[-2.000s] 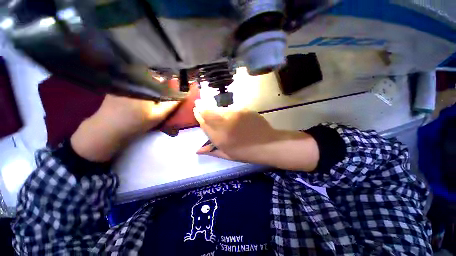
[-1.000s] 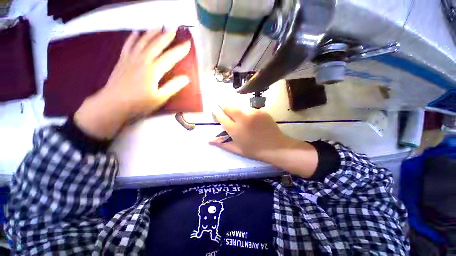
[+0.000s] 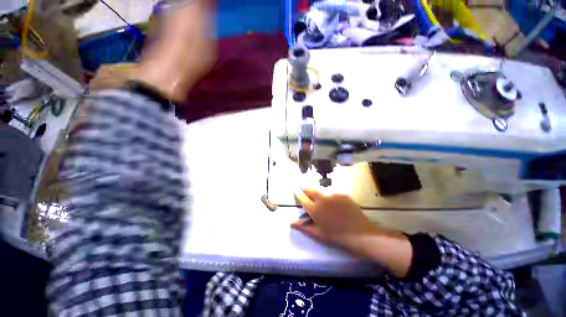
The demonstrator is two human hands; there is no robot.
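Observation:
My left hand (image 3: 180,52) is raised at the top left, blurred and cut by the top edge, beside the stack of maroon fabric panels (image 3: 245,71). Whether it holds anything cannot be told. My right hand (image 3: 341,217) rests on the machine bed just below the presser foot (image 3: 325,175). A small dark tool (image 3: 305,217), perhaps thread snips, is tucked in its fingers. The white sewing machine head (image 3: 397,117) stands behind it. No fabric shows under the needle.
A dark square pad (image 3: 396,178) lies on the bed right of the needle. A small brown tab (image 3: 269,202) is at the bed's left corner. Scraps (image 3: 354,23) and a yellow-rimmed bin are behind the machine. A thread cone (image 3: 548,213) stands far right.
My left hand has left the maroon panel and moved up and back to the stack. The panel no longer shows by the needle. The view has shifted, showing the machine's top. My right hand stays near the needle.

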